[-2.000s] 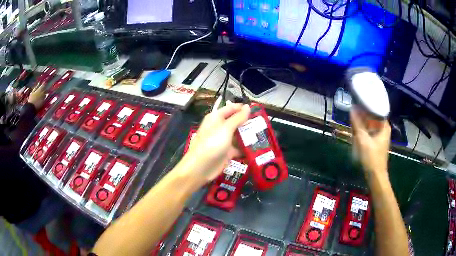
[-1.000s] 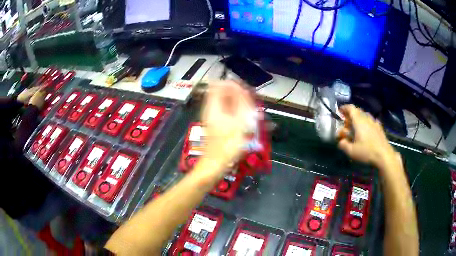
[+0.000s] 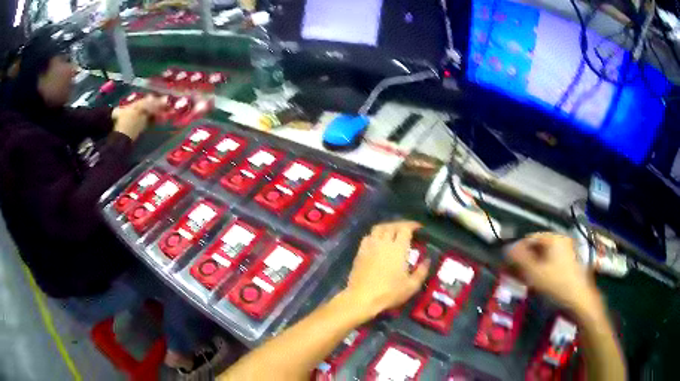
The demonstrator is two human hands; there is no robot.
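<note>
Red units with white labels and dark rings lie in a clear blister tray (image 3: 466, 348) in front of me. My left hand (image 3: 388, 264) is over a red unit (image 3: 414, 257) at the tray's back left, fingers bent down on it and hiding most of it. My right hand (image 3: 552, 268) is blurred, above the tray near another red unit (image 3: 502, 312); no held item can be made out. One more unit (image 3: 445, 292) lies between the hands. A white barcode scanner (image 3: 462, 205) lies behind the tray, its cord running toward my right hand.
A second filled blister tray (image 3: 250, 330) is at left. Beyond it a person in dark clothes reaches toward red units. Behind are a blue mouse (image 3: 346, 130), a dark smartphone (image 3: 490, 149), monitors (image 3: 567, 74), a pale mouse (image 3: 599, 192) and another scanner (image 3: 608, 258).
The view has swung left. The unit my left hand held is no longer raised; that hand is now low over the tray. My right hand has let go of the white scanner, which lies down.
</note>
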